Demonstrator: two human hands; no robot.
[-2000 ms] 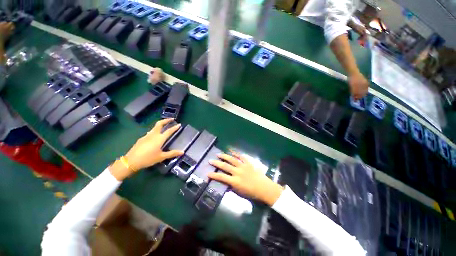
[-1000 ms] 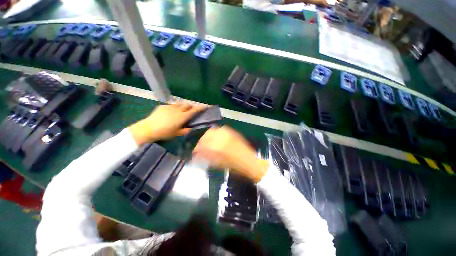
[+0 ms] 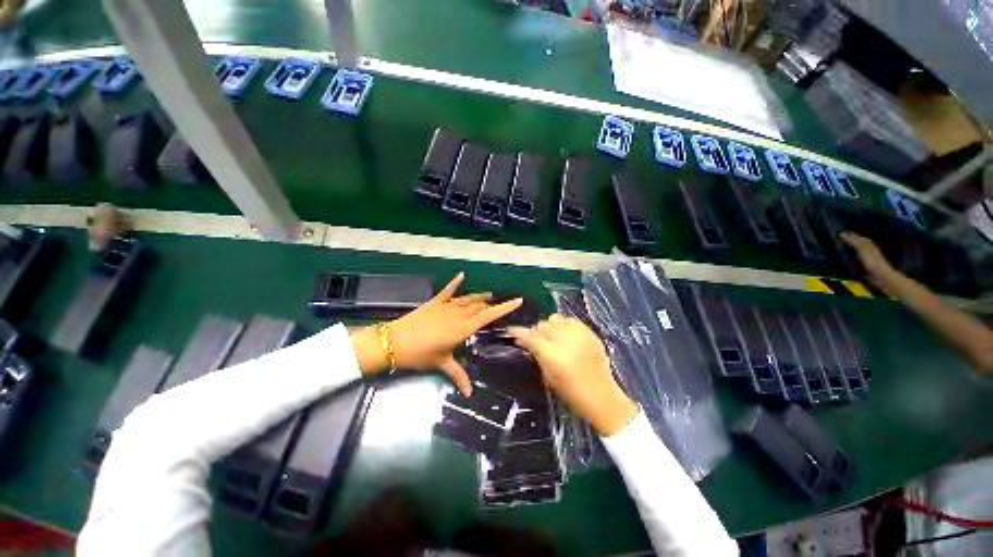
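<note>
A glossy dark sticker sheet stack [image 3: 523, 470] lies flat in front of me. A loose sheet piece [image 3: 475, 422] with white marks lies on its left side. My left hand [image 3: 436, 330] is spread over the stack's far left corner, palm down and fingers apart. My right hand [image 3: 572, 368] is at the stack's far edge with its fingers bent down; whether they pinch a sheet is too small to tell. A black housing [image 3: 381, 292] lies crosswise just beyond my left hand, its opening to the left.
Clear plastic bags [image 3: 659, 370] with dark parts lie right of the stack. Housings [image 3: 310, 462] lie under and beside my left forearm; more [image 3: 784, 348] stand at right. Housings and blue frames [image 3: 615, 136] line the belt. A grey post [image 3: 207, 120] rises at left. Another person's arm [image 3: 926, 299] reaches in at right.
The housing held between my hands has been set down beyond the stack. Both hands have moved to the sheet stack. The view has shifted right, and another person's arm has appeared at right.
</note>
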